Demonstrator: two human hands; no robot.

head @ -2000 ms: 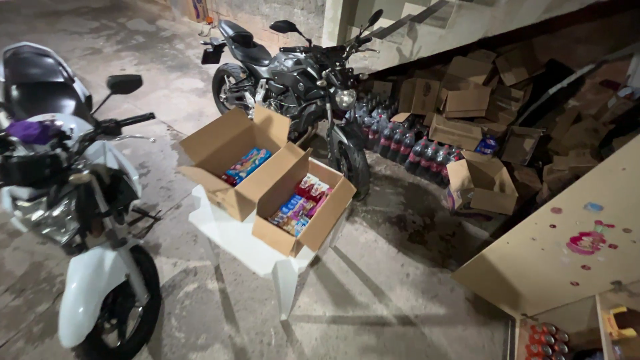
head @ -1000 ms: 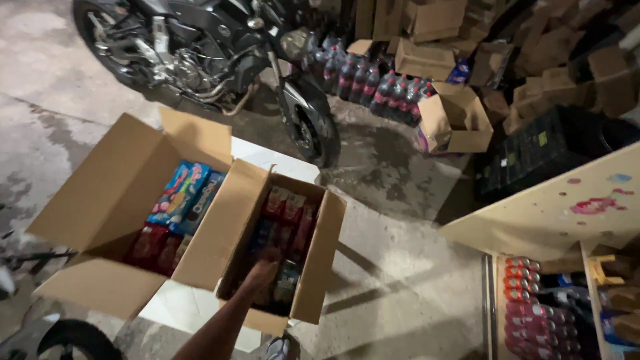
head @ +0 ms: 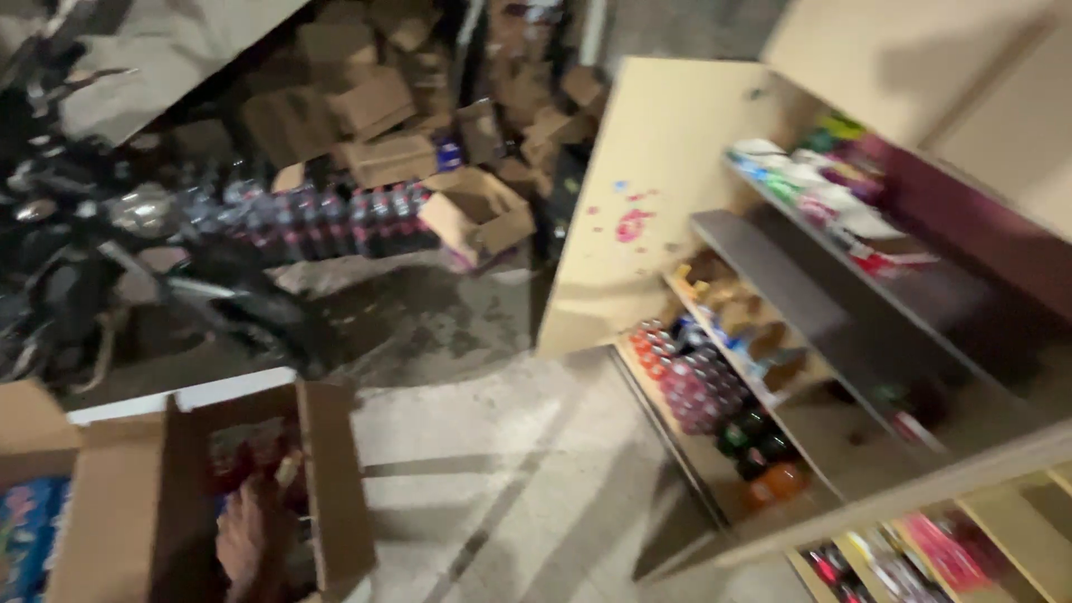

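Observation:
My left hand [head: 251, 528] is inside the right-hand open cardboard box [head: 339, 502] at the lower left, its back upward and its fingers over red packets [head: 247, 448]. Blur hides whether the fingers grip one. Beside this box, to its left, stands another open cardboard box [head: 109, 511] with blue packets [head: 29, 528]. A white table edge [head: 234, 389] shows behind the boxes. My right hand is not in view.
A wooden cabinet with an open door [head: 645, 193] stands at right, its shelves holding drink cans [head: 695, 394], orange bottles [head: 779, 483] and packets. A motorcycle [head: 142, 285], rows of dark bottles [head: 310, 222] and a pile of cardboard boxes [head: 368, 100] stand beyond.
The view has swung right, bringing the cabinet's shelves into sight. My left hand, absent two seconds ago, was in the right-hand box one second ago and is still there.

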